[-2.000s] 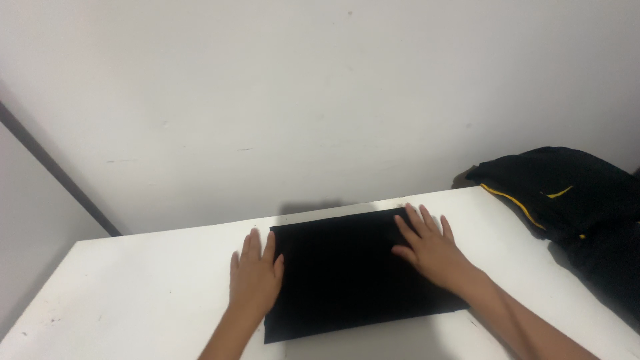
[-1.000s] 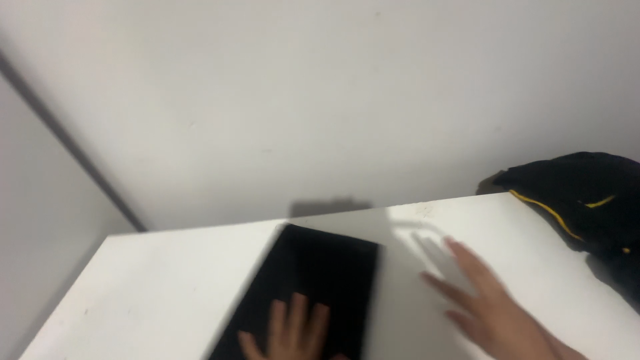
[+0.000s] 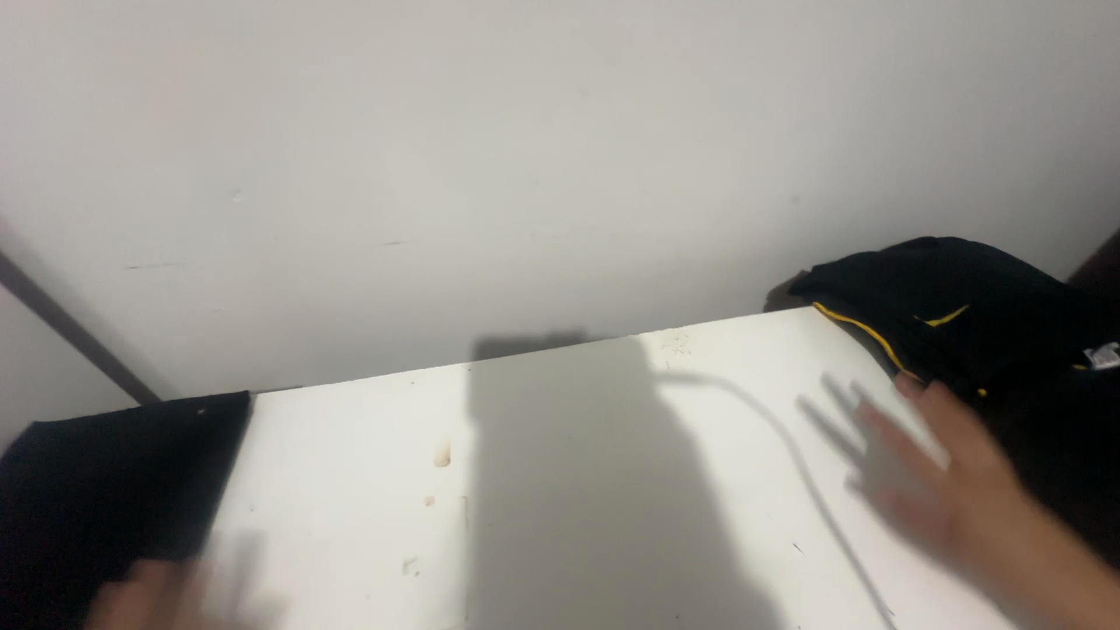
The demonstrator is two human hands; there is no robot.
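Observation:
A black folded cloth lies flat at the left end of the white tabletop. My left hand, blurred and cut off by the bottom edge of the view, is at the cloth's lower right part; whether it touches the cloth is unclear. My right hand is at the right with fingers spread and nothing held, close to a heap of black clothing with yellow trim. It is blurred too, and I cannot tell whether it touches the clothing.
Behind the tabletop rises a pale wall, with a dark strip running down at the left. A broad shadow and a thin curved one fall across the tabletop. A small white tag shows on the clothing.
The black cloth has gone from the middle of the tabletop to its left end, with my left hand near it. My right hand has moved right, to beside the clothing heap.

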